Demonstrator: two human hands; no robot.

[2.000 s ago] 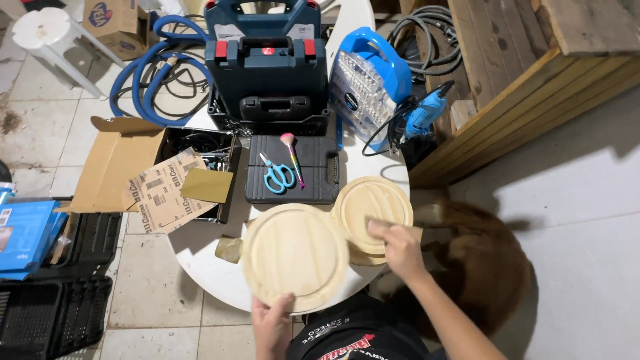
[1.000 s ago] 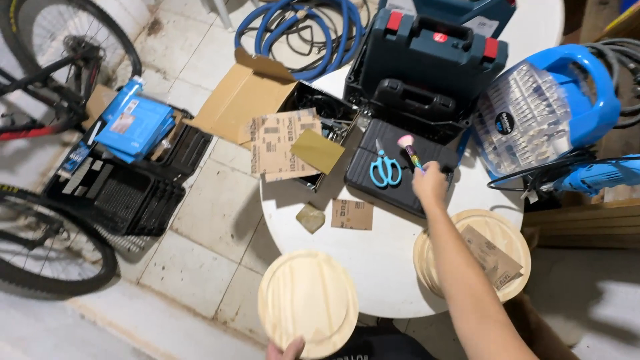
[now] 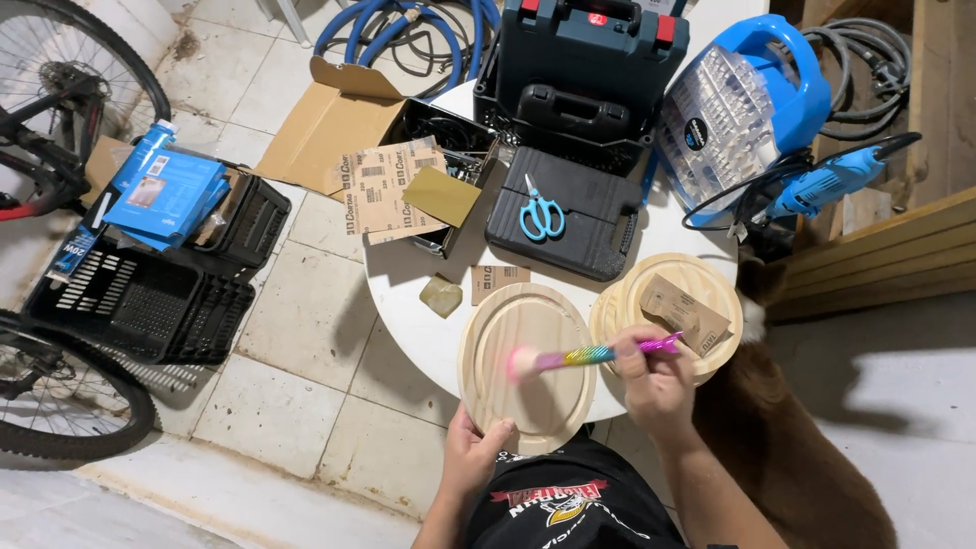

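My left hand (image 3: 473,450) grips the lower rim of a round pale wooden board (image 3: 496,328) with a grooved edge, held tilted over the front of the table. In my right hand (image 3: 656,374) is a soft brush (image 3: 587,355) with a rainbow, fishtail-shaped handle; its pink-and-white bristles are at the board's face. Other round wooden boards (image 3: 720,293) lie stacked just behind my right hand, a piece of sandpaper (image 3: 686,309) on top. Blue-handled scissors (image 3: 542,217) rest on a black plastic case (image 3: 511,229).
On the white round table (image 3: 404,305) stand an open cardboard box (image 3: 335,130), a dark tool case (image 3: 587,53), a blue-handled accessory case (image 3: 808,76) and a blue rotary tool (image 3: 827,183). A brown furry animal (image 3: 785,450) is at the right. Black crates (image 3: 145,305) and a bicycle (image 3: 72,84) are left.
My right hand has picked up the brush from the black case and brought it to the board in my left hand. Two seconds ago that hand was at the stacked boards.
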